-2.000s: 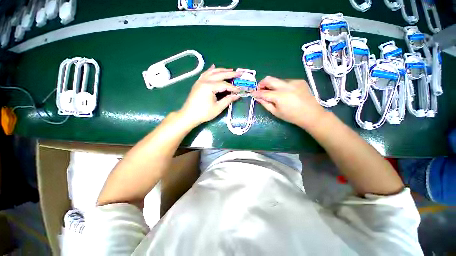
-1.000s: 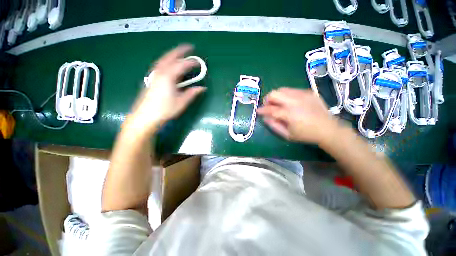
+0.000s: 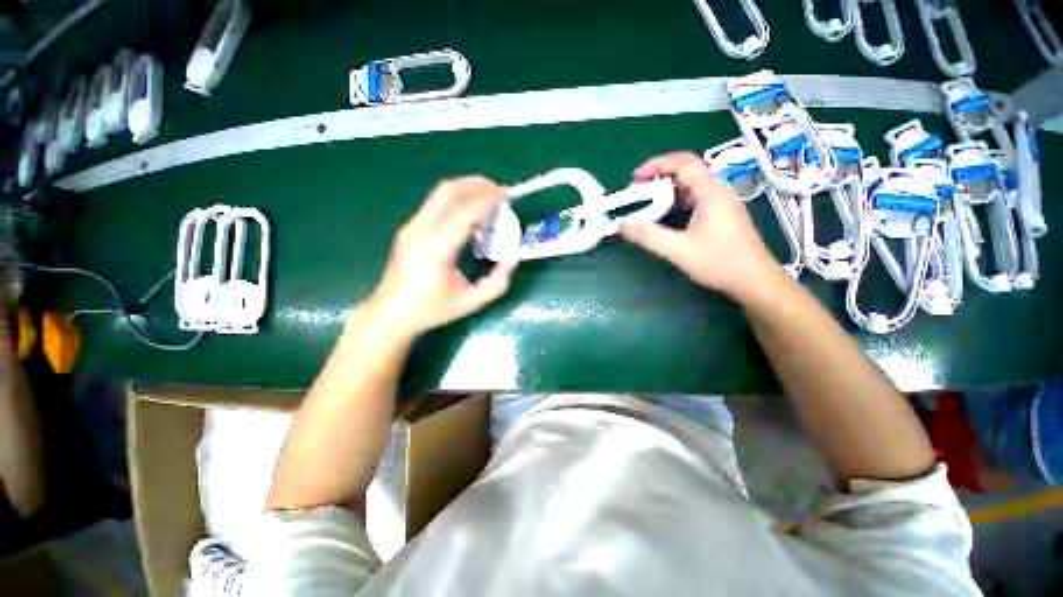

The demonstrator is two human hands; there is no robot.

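My left hand (image 3: 449,257) grips the solid end of a plain white cover shell (image 3: 574,177) in front of me. My right hand (image 3: 699,227) grips the looped end of a loaded housing half (image 3: 643,201). The two parts overlap between my hands, above the green belt, and a bit of blue shows through the cover's loop. Both are tilted. Whether they touch cannot be told. Two plain cover shells (image 3: 222,271) lie overlapped at the left. A pile of loaded housing halves with blue patches (image 3: 903,204) lies at the right.
A pale strip (image 3: 525,105) crosses the green belt. Beyond it lie a loaded half (image 3: 431,77), white loops at the back right (image 3: 877,29) and white units at the far left (image 3: 142,99). A cable and orange object (image 3: 61,342) are at left. An open carton (image 3: 163,466) stands below the edge.
My left hand has picked up the single cover shell and brought it to the centre. My right hand has lifted the loaded half off the belt. Items beyond the strip have shifted in view.
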